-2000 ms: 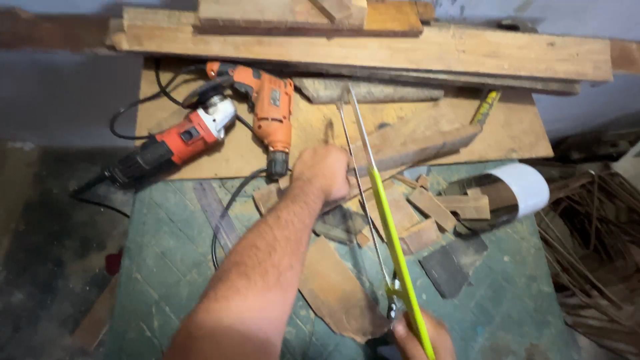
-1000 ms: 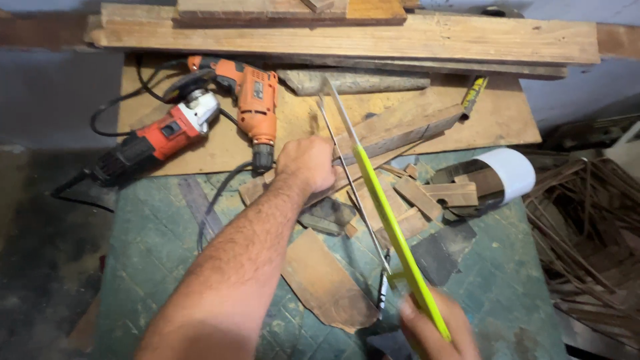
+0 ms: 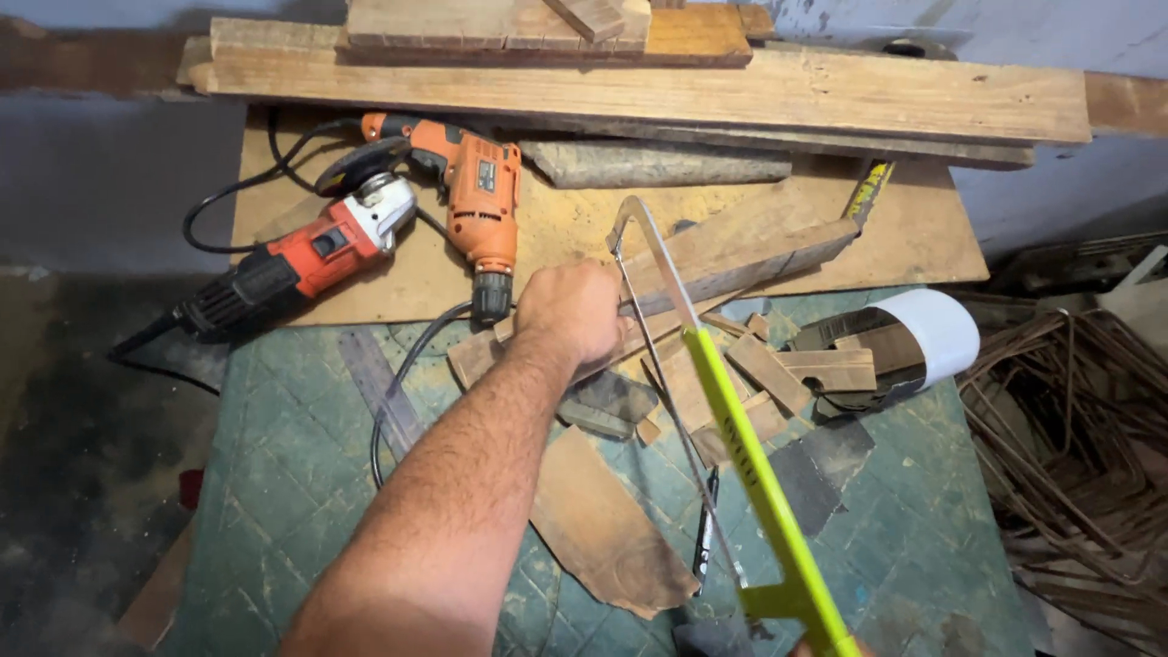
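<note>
My left hand (image 3: 573,310) grips the near end of a wooden board (image 3: 766,242) that lies aslant over the back of the table. Just right of that hand, a hacksaw (image 3: 748,438) with a yellow-green frame and thin blade crosses the board's near part; whether the blade touches the wood cannot be told. My right hand (image 3: 826,646) holds the saw's lower end and is mostly cut off by the bottom edge. Below the blade lie a flat wood piece (image 3: 611,529) and a black marker (image 3: 705,529).
An orange drill (image 3: 484,196) and a red angle grinder (image 3: 310,251) with cords lie at left. Long planks (image 3: 639,87) line the back. Wood offcuts (image 3: 766,370), a white-rimmed container on its side (image 3: 944,338) and sandpaper (image 3: 826,470) lie at right. Bent metal rods (image 3: 1068,438) stand beyond the table.
The right hand and the saw's handle end have moved down toward the bottom edge. The left hand still holds the board.
</note>
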